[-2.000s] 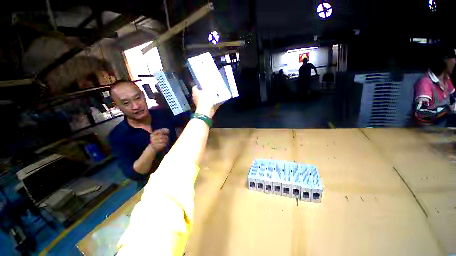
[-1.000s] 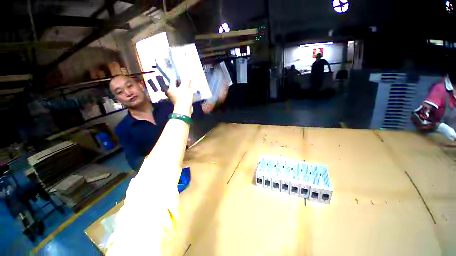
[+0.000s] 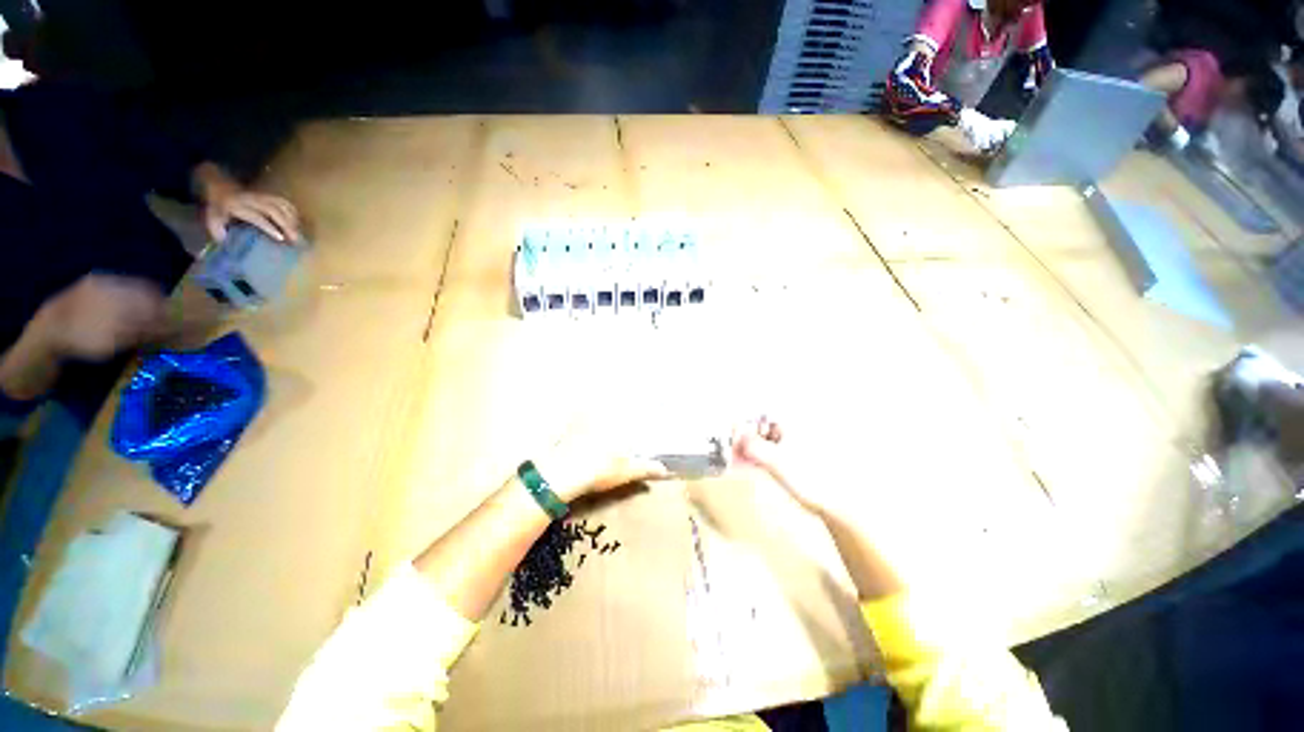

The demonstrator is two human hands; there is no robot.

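Observation:
My left hand, with a green wristband, holds a small grey metal housing low over the cardboard table. My right hand is at the right end of the housing, its fingers bent; glare hides whether they grip anything. A loose pile of small black screws or plugs lies beside my left wrist. A row of several grey housings stands beyond my hands, slotted faces up and square openings towards me.
A blue plastic bag with dark bits and a pale stack lie at the left. A person's hand rests on another grey housing. At the far right, gloved workers handle large grey panels on the cardboard-covered table.
The view has tilted down to the table. My left arm has come down from the hanging parts, and a housing is now in my left hand. My right hand has come into view.

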